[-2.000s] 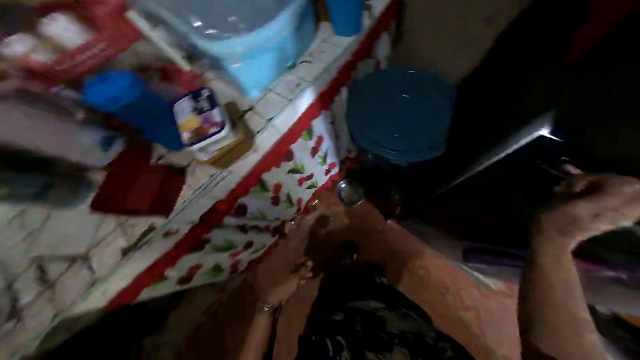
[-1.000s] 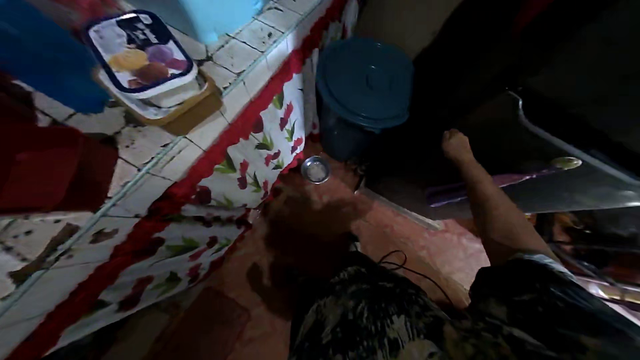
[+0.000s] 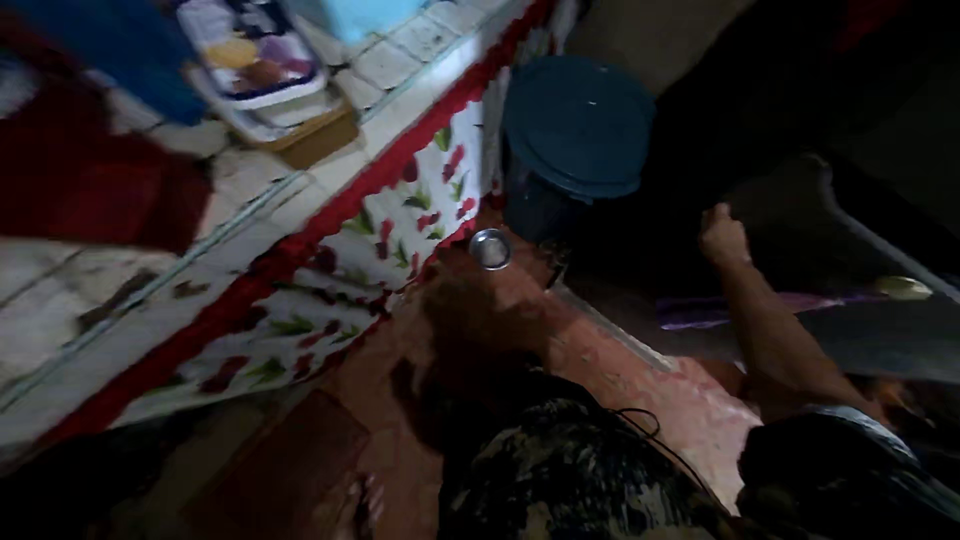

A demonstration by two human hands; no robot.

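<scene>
My right hand is at the right of the head view, its fingers curled in front of a dark area; whether it grips something there is too dark to tell. A purple strip lies behind my right forearm. My left hand is not in view. Left of my right hand stands a dark blue lidded bucket, and a small round metal bowl rests on the reddish floor near its base.
A tiled counter with a cherry-patterned cloth skirt runs along the left. On it are an ice cream tub on a brown box, a red cloth-like item and blue items. A light strip edges the floor.
My left hand, seen low in the view two seconds ago, has left the view. My right hand has moved away from the bright metallic edge it was beside. The view has shifted considerably.
</scene>
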